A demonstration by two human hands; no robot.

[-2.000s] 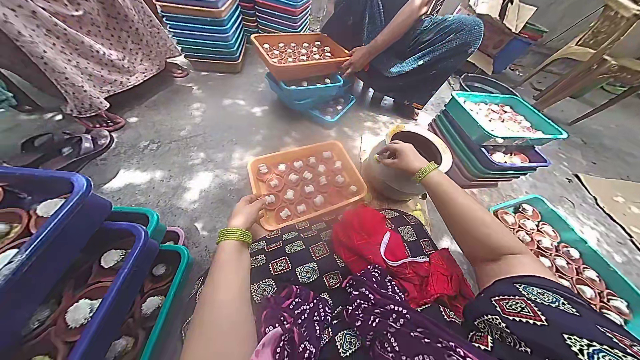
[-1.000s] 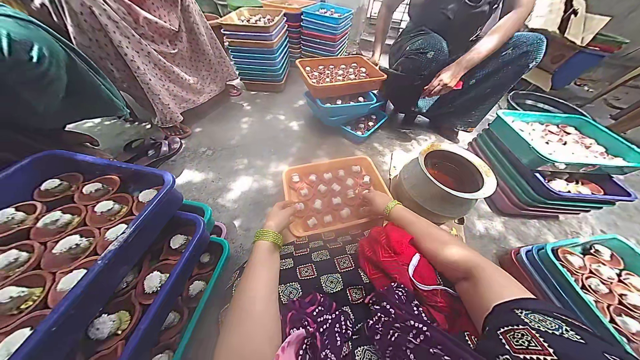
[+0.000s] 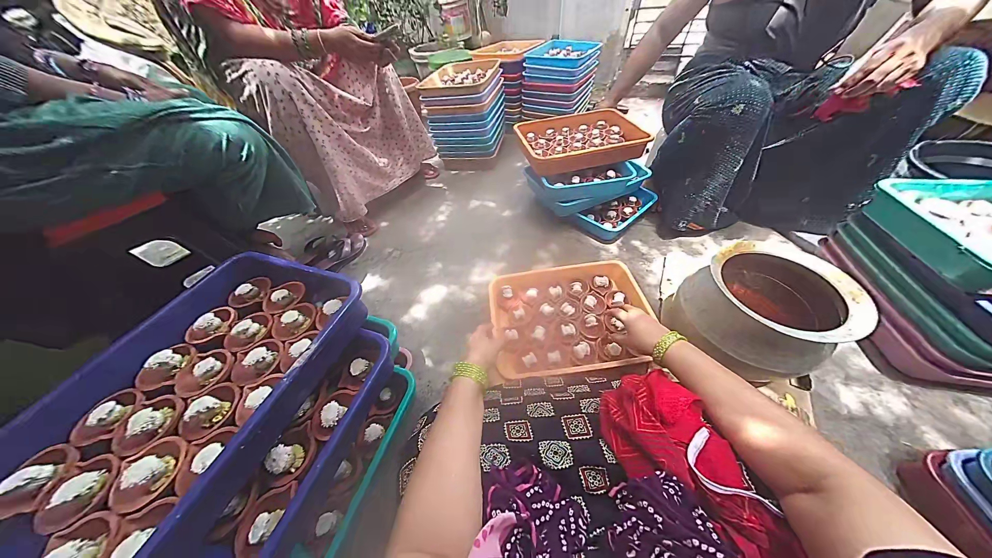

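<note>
An orange plastic tray with small clay cups holding white pieces rests at my lap. My left hand grips its left edge. My right hand is at the tray's right side, its fingertips on a clay cup there; whether they pinch it is unclear. Just right of the tray stands a round metal pot with reddish-brown liquid inside. A red cloth lies across my lap beneath my right forearm.
Blue trays of clay cups with white filling are stacked at left. Further trays stand ahead, with tall stacks behind. Green and pink trays are at right. Several people sit around.
Two seconds ago my right hand was over the pot; then it held the tray's right edge. Now its fingers are at a cup inside the tray. The view has tilted up.
</note>
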